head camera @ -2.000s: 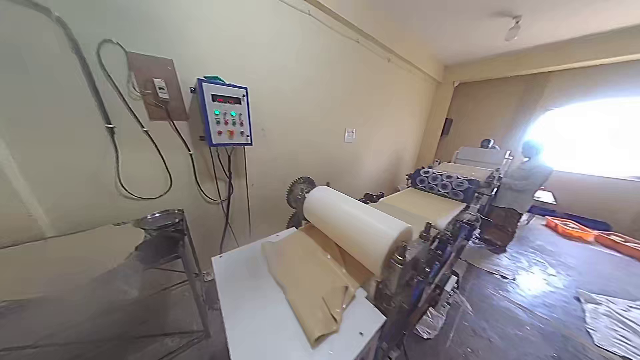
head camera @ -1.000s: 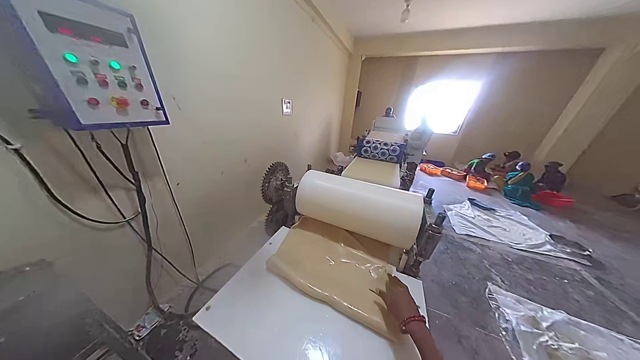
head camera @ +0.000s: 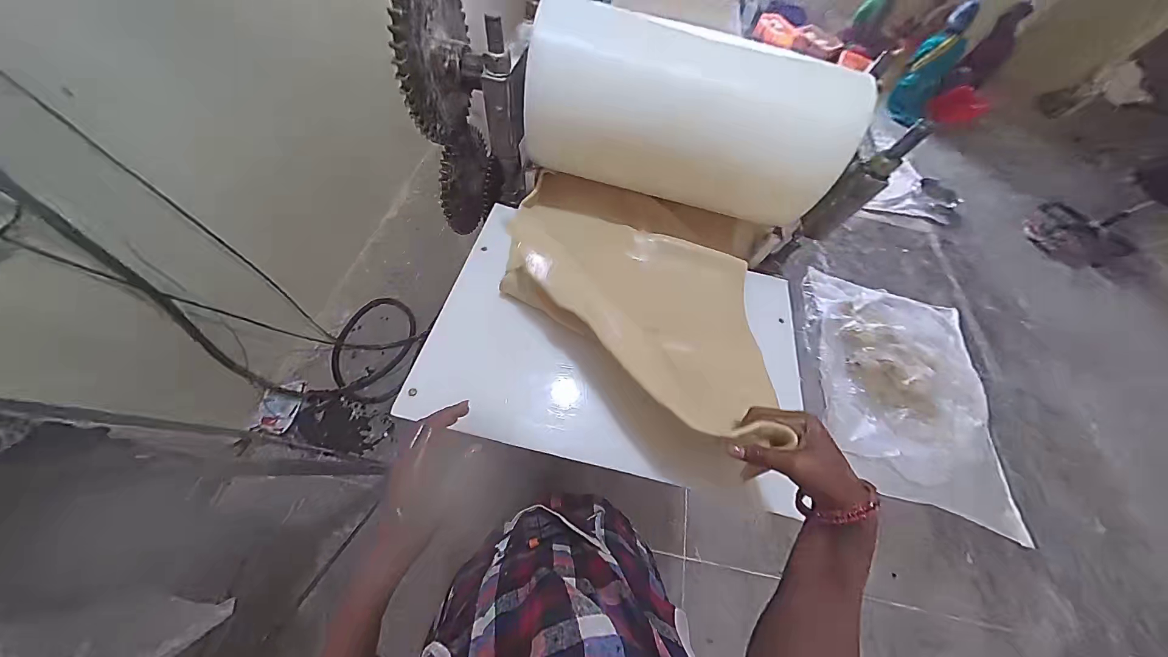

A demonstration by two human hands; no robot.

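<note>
A beige sheet of dough comes from beneath a large white roller and lies partly folded over a white board. At the board's near right corner, my right hand grips the sheet's corner, which curls up between fingers and thumb. The near edge of the sheet slants from the upper left down to that hand. My left hand, somewhat blurred, is beside the board's near left corner with nothing visible in it; how far its fingers are apart is unclear.
Toothed metal gears stand at the roller's left end. Cables run along the wall to a coil on the floor. White plastic sheeting lies on the floor at right. Several people sit beyond the roller, near a red container.
The view has come nearer and tilted down. My right hand, flat on the dough one second ago, now holds its corner raised. My left hand has come into view.
</note>
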